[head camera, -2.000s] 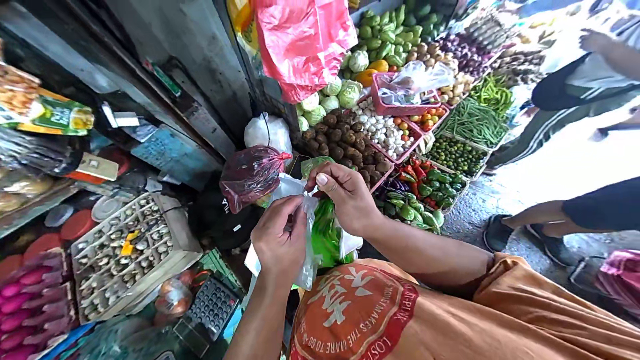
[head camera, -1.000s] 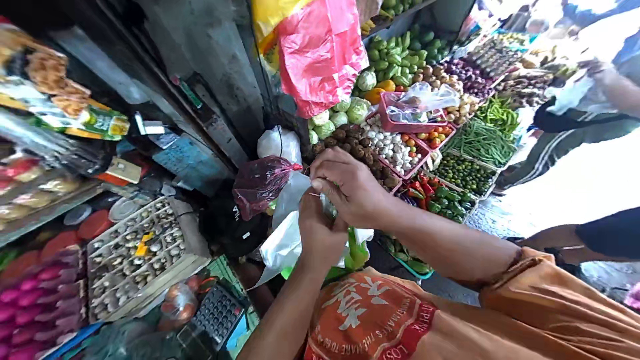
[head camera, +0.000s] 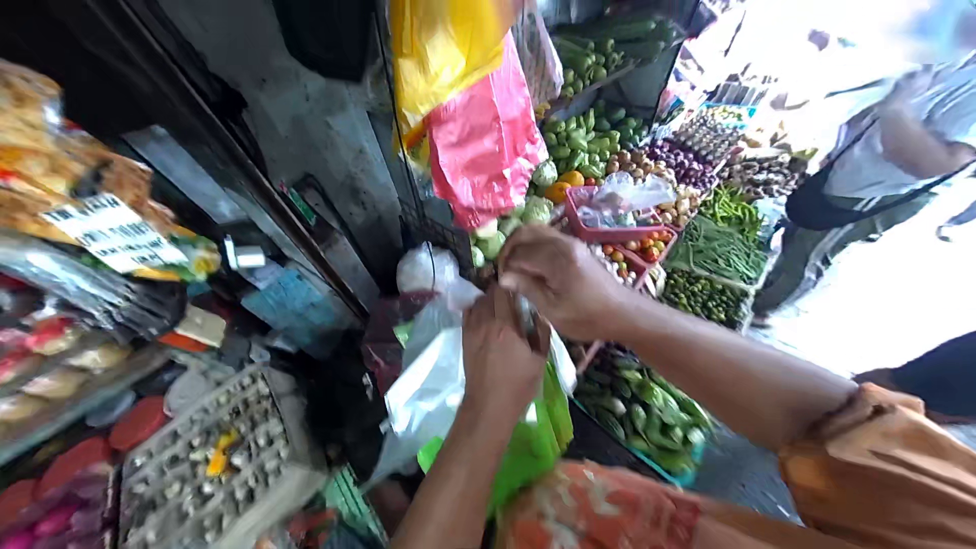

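Note:
Both of my hands meet near the middle of the view. My left hand is closed around the gathered top of a whitish plastic bag. Just above and to the right, the fingers of my right hand are pinched together at the bag's top; what lies between them is too blurred to tell. A bright green plastic bag hangs below my hands, in front of my orange shirt. Behind the whitish bag, a dark red plastic bag is partly hidden.
Pink and yellow plastic bags hang ahead. Egg trays stand at left, packaged goods above. Vegetables, a pink basket and a crate of green vegetables are at right. A person stands beyond.
Two seconds ago my hands were lower and apart, with a clear bag between them; now they are together at the bag's top. The view has shifted, showing more of the hanging yellow bag.

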